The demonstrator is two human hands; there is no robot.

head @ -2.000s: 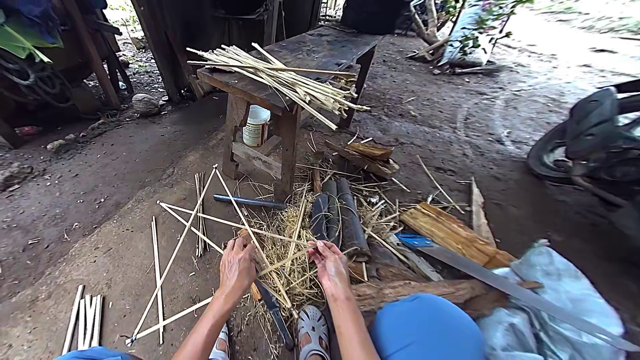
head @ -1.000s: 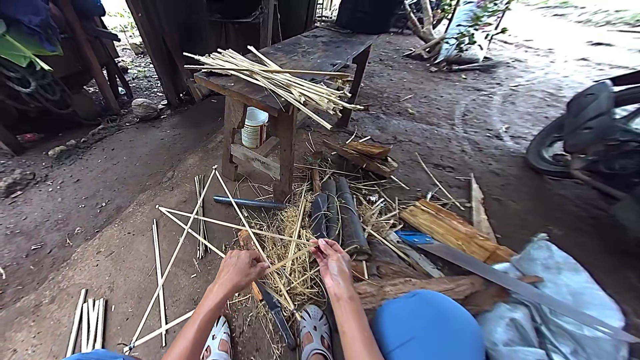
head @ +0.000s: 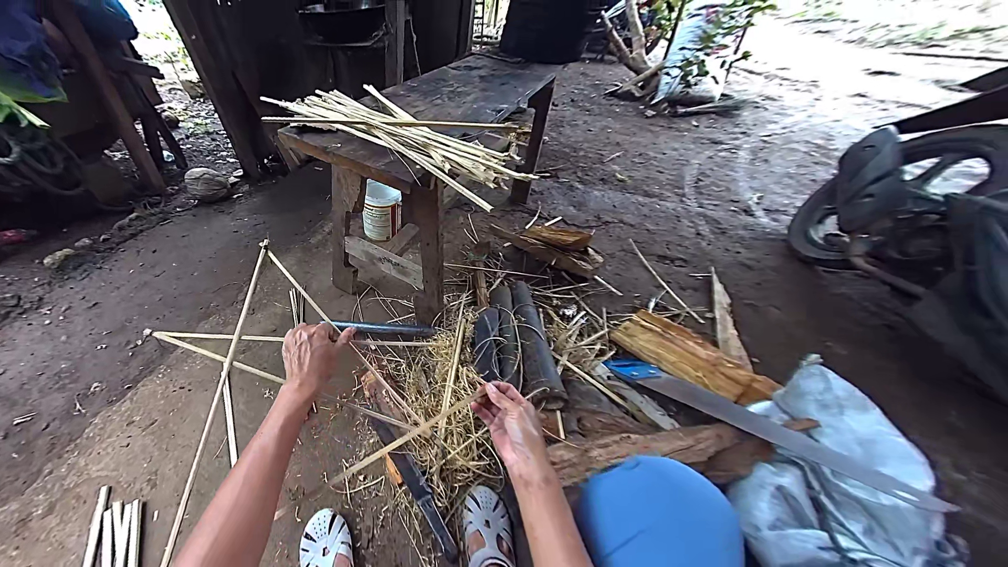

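Observation:
A large star-shaped frame of thin split-bamboo sticks lies over the ground at the left, its sticks crossing and meeting at points. My left hand is closed on a stick on the frame's right side, close to a dark blue rod. With its fingertips my right hand pinches the end of a stick that slants down to the left. Below the hands are a pile of straw-like shavings and a knife with a dark blade.
A wooden bench ahead bears a bundle of bamboo sticks; a white bucket stands under it. Right are split firewood, a handsaw, a pale plastic sack and a motorcycle. Short sticks lie lower left.
My left hand has moved up and to the left, away from my right hand, and now grips a stick higher on the frame. My right hand has stayed near the same place.

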